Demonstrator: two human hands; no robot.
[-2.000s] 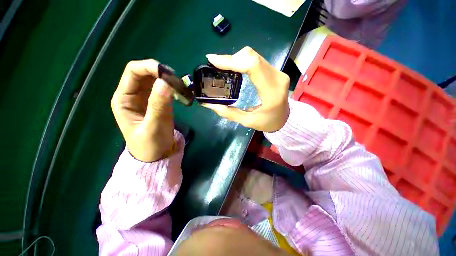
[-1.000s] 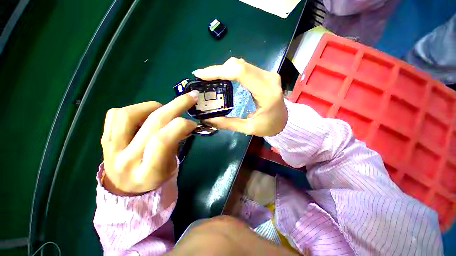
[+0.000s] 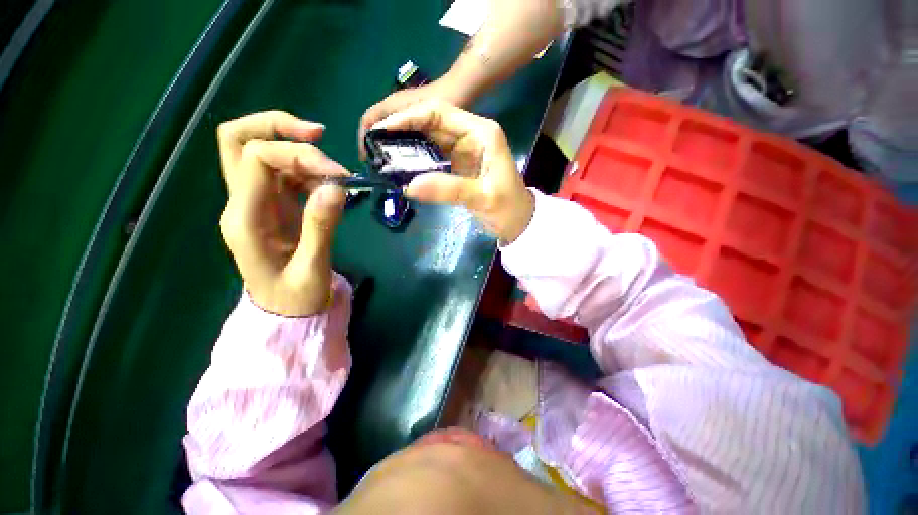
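My right hand (image 3: 471, 166) holds an open watch housing (image 3: 408, 153) between thumb and fingers. The housing is a black frame with a pale metallic inside facing up. My left hand (image 3: 285, 206) pinches a thin dark piece (image 3: 354, 182), seen nearly edge-on, at the left lower side of the housing. It may be the cover or screen; whether it touches the housing cannot be told. A loose dark watch (image 3: 394, 208) with a small white patch lies on the green bench just below the housing.
Another person's hand (image 3: 440, 93) reaches in from the top, behind my right hand. Another loose watch (image 3: 408, 74) with a pale label lies beside it. White paper (image 3: 466, 16) lies at the top. A red-orange tray (image 3: 705, 181) with square pockets is at the right of the green bench (image 3: 403, 332).
My left fingers have left the housing's inside and now hold the thin piece up beside it. My right hand has moved up and left, tilting the housing. Another person's hand has come in.
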